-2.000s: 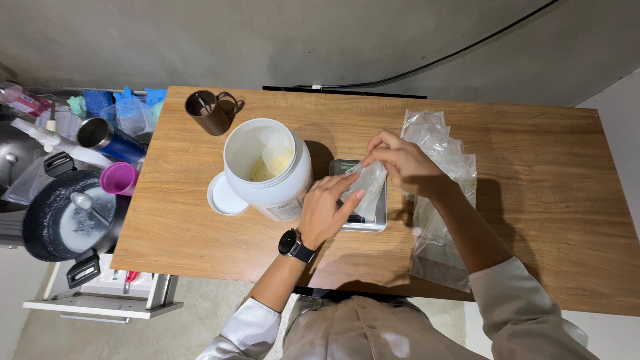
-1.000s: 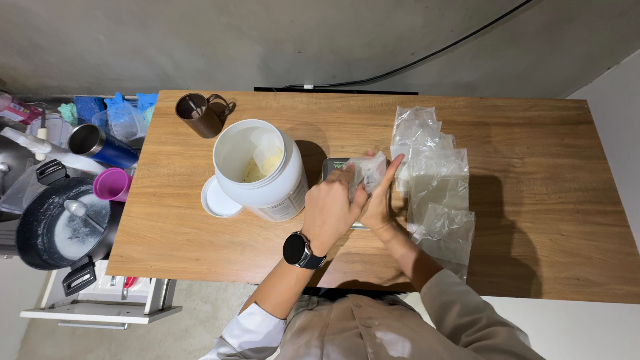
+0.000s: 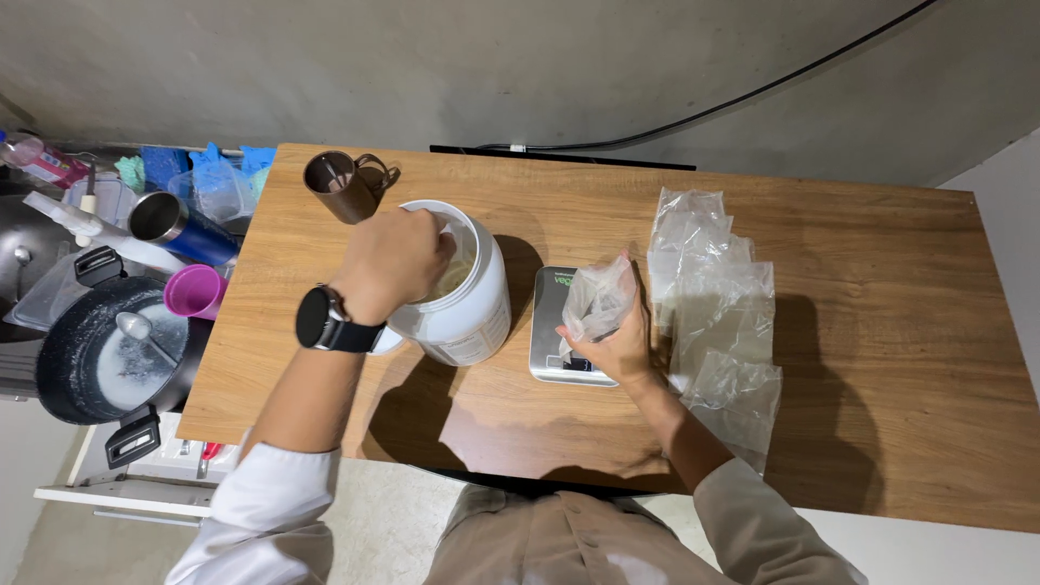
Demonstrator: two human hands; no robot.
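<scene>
My left hand (image 3: 394,264) reaches into the mouth of a white plastic tub (image 3: 475,329), which holds a pale powder. Its fingertips are hidden inside, so what it grips, if anything, does not show. A watch with a black strap is on that wrist. My right hand (image 3: 617,333) holds a clear plastic bag (image 3: 597,301), its mouth spread, over a flat kitchen scale (image 3: 548,325). Right of the scale lie several overlapping clear plastic bags (image 3: 723,317). The tub's white lid (image 3: 386,341) shows partly beneath my left wrist.
A brown mug (image 3: 341,191) stands behind the tub on the wooden table (image 3: 894,349). To the left are a black pot (image 3: 69,357) with a spoon in it, a pink cup (image 3: 195,291), a blue steel tumbler (image 3: 195,231) and an open drawer (image 3: 130,497). A black cable (image 3: 731,101) hangs along the wall.
My left hand has moved left from the plastic bag into the tub's mouth. The bag stays in my right hand, and its mouth is now spread. More of the scale shows.
</scene>
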